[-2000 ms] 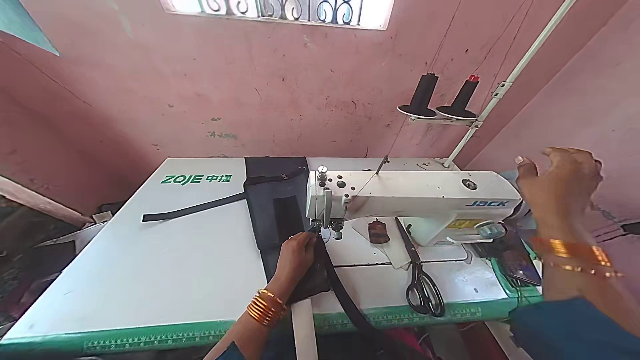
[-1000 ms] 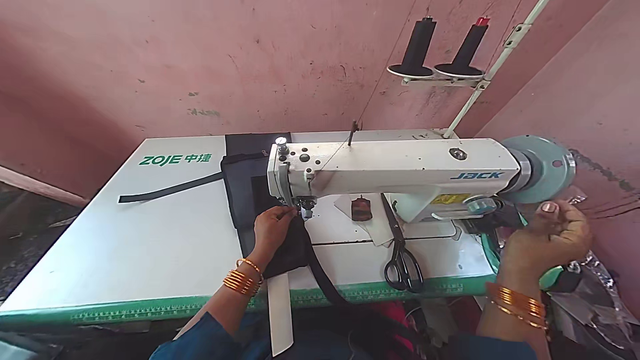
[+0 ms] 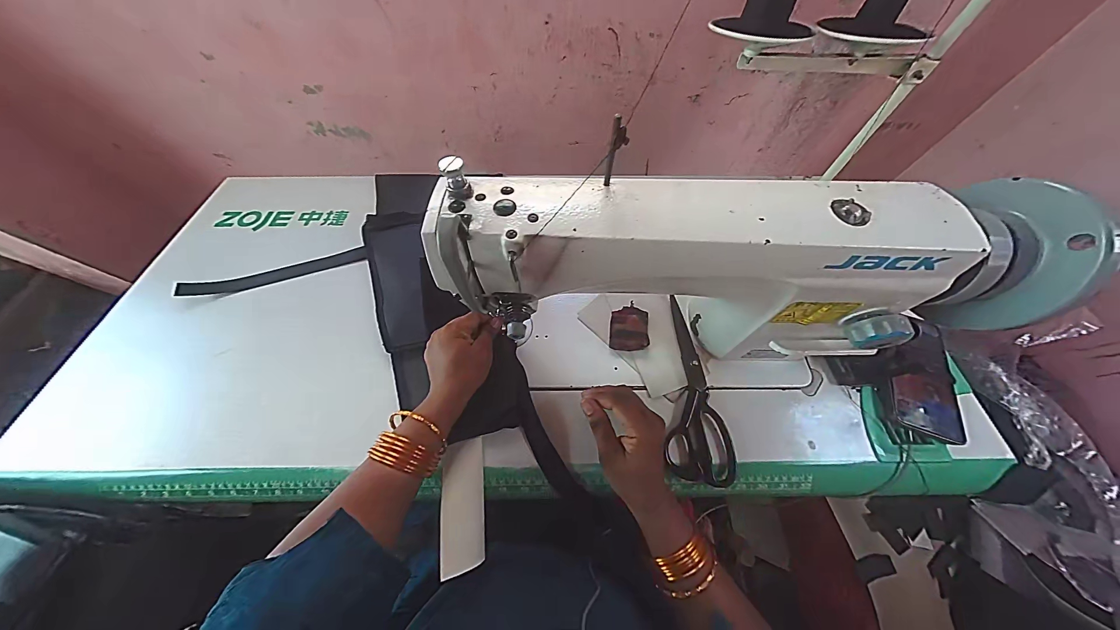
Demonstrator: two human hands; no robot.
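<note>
A white Jack sewing machine (image 3: 682,227) stands on the white table. Black fabric (image 3: 407,297) lies under and left of its needle end, with a black strap (image 3: 271,274) running out to the left. My left hand (image 3: 459,363) has its fingertips together at the presser foot, over the fabric; whether they pinch anything is hidden. My right hand (image 3: 626,433) hovers near the table's front edge, fingers curled with thumb and forefinger close, left of black-handled scissors (image 3: 700,429). Between my hands a dark strap (image 3: 551,451) hangs off the edge, and a pale strip (image 3: 462,516) hangs below the fabric.
A dark reddish-brown item (image 3: 629,328) rests on pale pieces behind the scissors. At the right are the machine's handwheel (image 3: 1041,254), a phone-like device (image 3: 927,402) and clear plastic wrap (image 3: 1050,420). Thread cones stand on a rack (image 3: 822,63) above. A green measuring tape (image 3: 262,484) lines the front edge.
My right hand has left the handwheel area and come left and toward me, beside the scissors. My left hand stays by the presser foot. The view has shifted closer.
</note>
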